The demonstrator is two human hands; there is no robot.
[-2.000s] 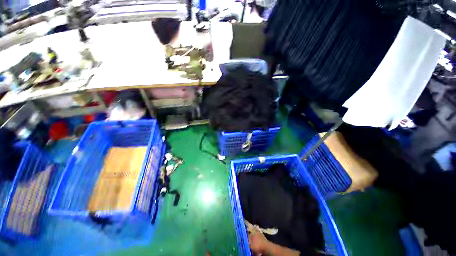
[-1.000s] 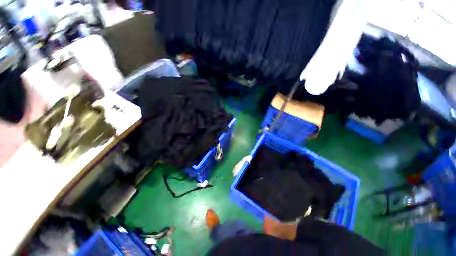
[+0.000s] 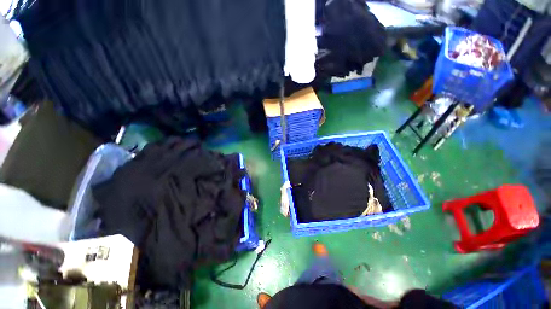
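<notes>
A blue slatted crate stands on the floor in front of me. Crumpled black cloth lies in it, with a pale strip at its right front. A larger heap of black cloth covers another blue crate at left. A narrow band of skin at the bottom edge, beside dark clothing, seems part of my right arm or hand; its fingers cannot be made out. My left hand is not in view.
Dark garments hang across the back left, beside a white hanging panel. A cardboard-topped blue crate stands behind the front crate. A red stool and a raised blue crate are at right. A black cord lies on the floor.
The view has swung right; the white tables have moved left and the red stool has appeared. The hand earlier at the front crate's cloth is no longer there.
</notes>
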